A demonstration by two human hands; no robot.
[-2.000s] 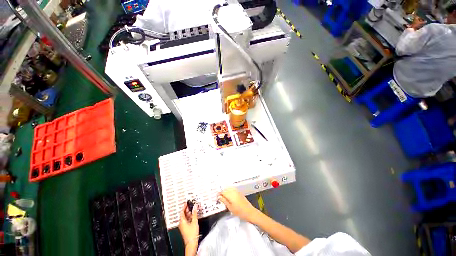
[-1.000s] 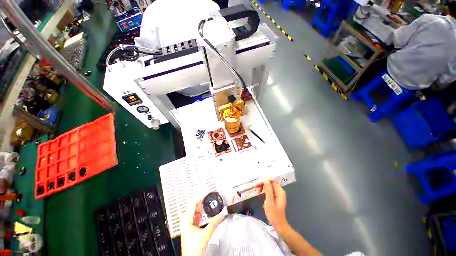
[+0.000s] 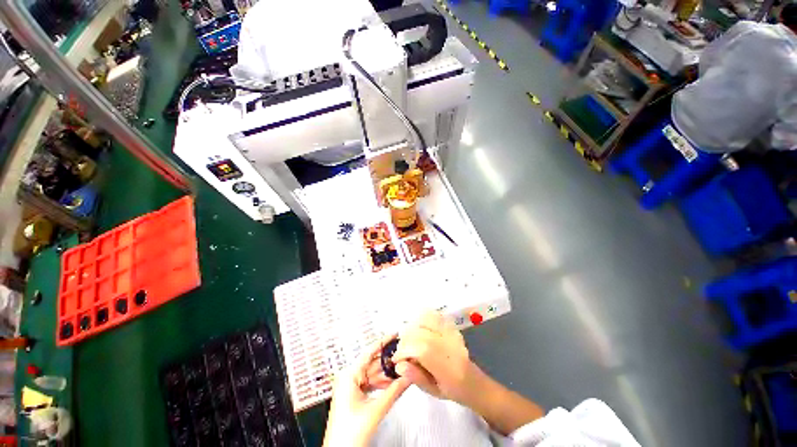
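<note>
My left hand point(image 3: 360, 395) holds a round black housing point(image 3: 390, 358) near the front edge of the white machine table, in front of my body. My right hand point(image 3: 434, 354) is against the housing, its fingers bent over the right side of it. Whether the right fingers pinch a small component is hidden. The white component tray point(image 3: 301, 336) with rows of small reddish marks lies just left of the hands.
The gantry's gold machine head point(image 3: 403, 202) hangs over copper-brown fixtures point(image 3: 420, 248). Loose black parts point(image 3: 346, 230) and a dark stick point(image 3: 444, 231) flank them. A black blister tray point(image 3: 229, 384) and red-orange tray point(image 3: 131, 262) lie left. The red button point(image 3: 476, 318) is at the front edge. People sit beyond.
My right hand has moved left from the machine's front edge to the black housing. My left hand has turned the housing, so its face shows less.
</note>
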